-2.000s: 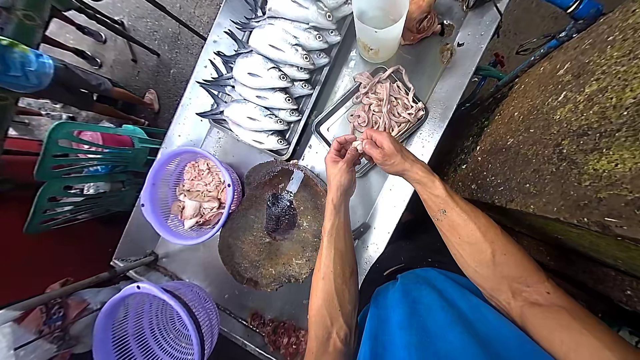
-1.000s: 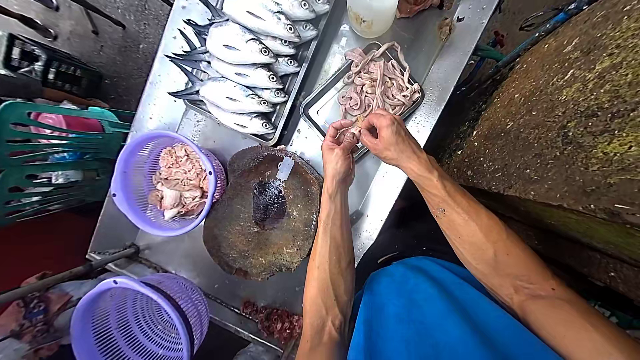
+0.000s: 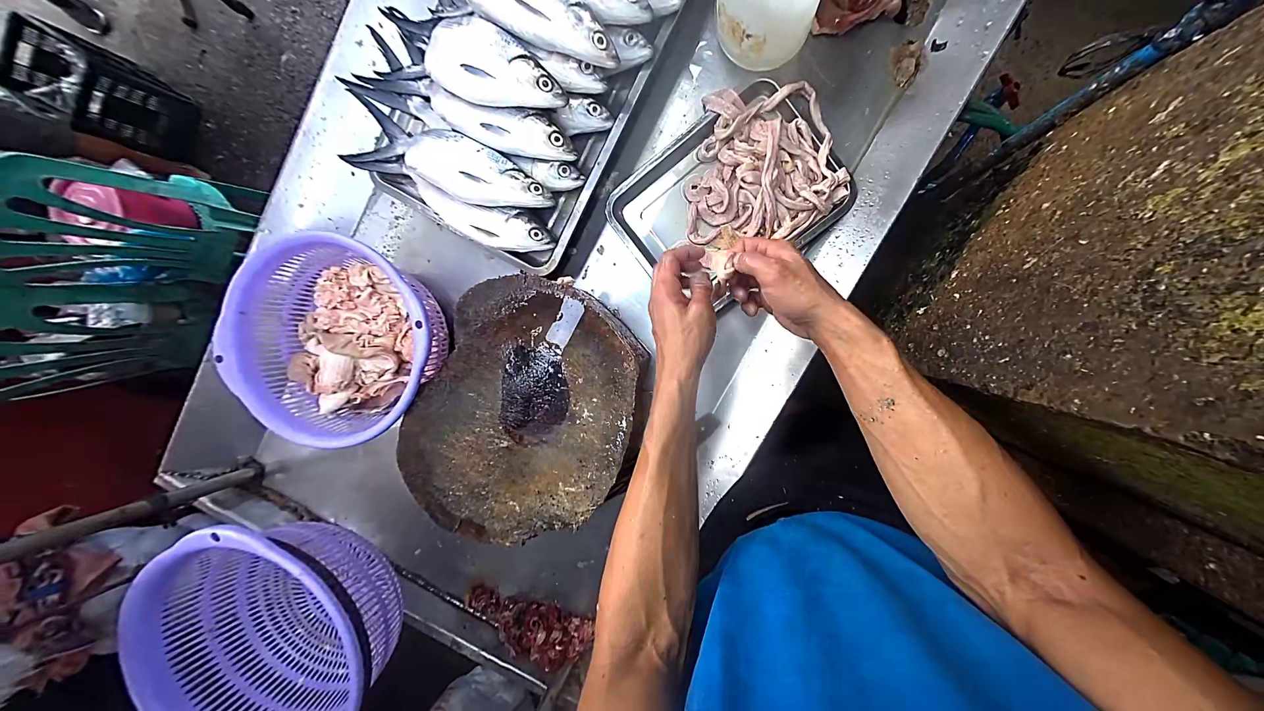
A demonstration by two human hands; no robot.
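Observation:
Both my hands meet over the near edge of a metal tray (image 3: pixel 647 202) that holds a heap of pale pink intestines (image 3: pixel 765 173). A small pale piece of offal (image 3: pixel 719 261) is pinched between the fingertips of my left hand (image 3: pixel 683 301) and my right hand (image 3: pixel 780 281). Whether that piece joins the heap, I cannot tell. Left of my forearm lies a round wooden chopping block (image 3: pixel 523 425) with a dark-stained blade, seemingly a cleaver (image 3: pixel 533 385), on it. A purple plastic basket (image 3: pixel 237 336) beside the block holds pale meat pieces (image 3: pixel 355 341).
Several silver fish (image 3: pixel 484 123) lie on a long metal tray (image 3: pixel 583 193) at the top. A cloudy plastic container (image 3: pixel 760 35) stands behind the intestines. Another purple basket (image 3: pixel 247 622) and dark red scraps (image 3: pixel 543 627) are at the lower left. A rough mossy slab (image 3: pixel 1116 257) borders the right side.
My hands stay together at the tray's near edge with the pale piece between them. The view has shifted somewhat; nothing else has plainly changed.

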